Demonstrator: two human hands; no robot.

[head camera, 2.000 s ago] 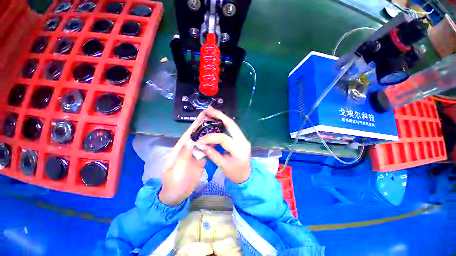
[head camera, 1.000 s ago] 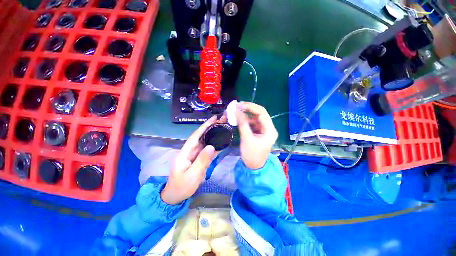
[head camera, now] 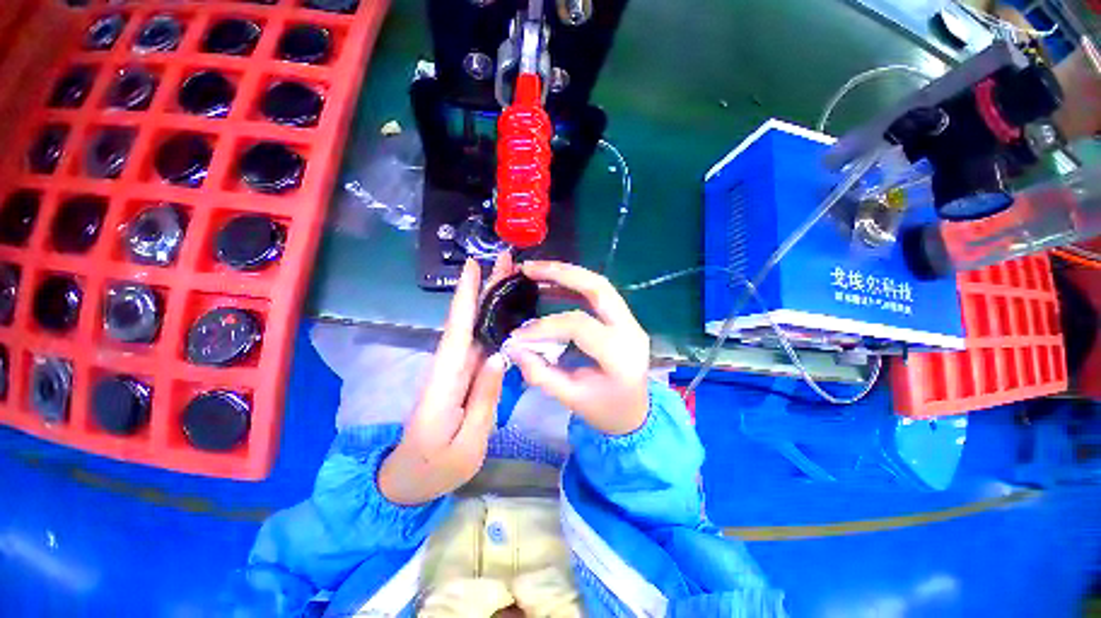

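Observation:
A round black watch case (head camera: 506, 309) is held between both hands just in front of the press, tilted, with its plain dark side showing. My left hand (head camera: 444, 417) holds it at its left edge with the fingers extended. My right hand (head camera: 596, 353) holds its right edge and has a small white scrap (head camera: 539, 351) in the fingertips. The toggle press (head camera: 465, 205) stands behind the hands. Its red ribbed handle (head camera: 523, 176) points down towards me. The press die (head camera: 481, 238) shows partly beside the handle's end.
A red-orange tray (head camera: 273, 350) full of dark watch cases lies at the left. Crumpled clear film (head camera: 384, 199) lies left of the press. A blue box (head camera: 833, 248) with a black gauge (head camera: 976, 145) above it and thin tubing is at the right. A second red-orange tray (head camera: 1020, 338) is beyond.
The right hand with the white scrap has come back down from beside the press onto the case. The case is now more tilted and slightly further left.

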